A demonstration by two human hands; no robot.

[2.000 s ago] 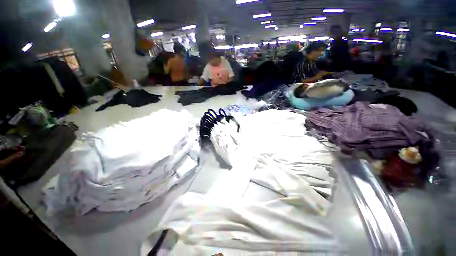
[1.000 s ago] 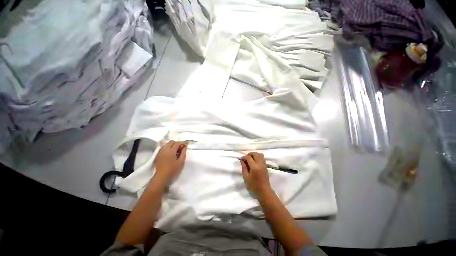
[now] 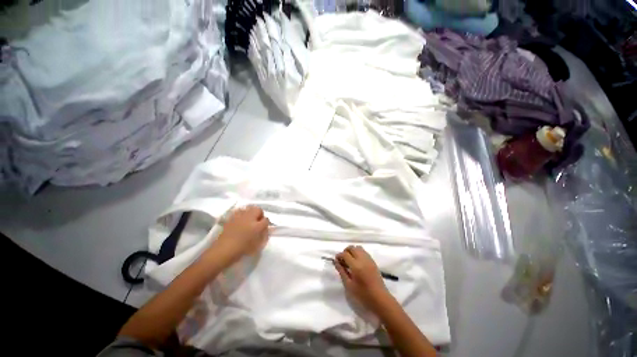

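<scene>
A white shirt (image 3: 293, 300) lies spread on the table, its collar end to the left and its front placket (image 3: 349, 236) running left to right. A black hanger (image 3: 157, 254) sits in the neck opening with its hook out at the left. My left hand (image 3: 244, 229) is at the placket near the collar, fingers bent onto the cloth; its fingertips are partly hidden. My right hand (image 3: 357, 268) holds a thin dark pen-like tool (image 3: 389, 277) over the shirt front, below the placket. The tool's thin tip shows left of the fingers.
A tall stack of white shirts (image 3: 112, 90) stands at left. Hung shirts (image 3: 370, 63) lie fanned behind, with black hooks (image 3: 244, 21). At right are clear plastic film (image 3: 482, 195), a red bottle (image 3: 524, 155), a purple checked heap (image 3: 506, 84), a small clear bag (image 3: 534, 286) and loose transparent sheets (image 3: 601, 216).
Both hands have come into view since the first frame. Since the second, the view has shifted, my left hand stays near the collar, and my right hand with the tool is farther below the placket.
</scene>
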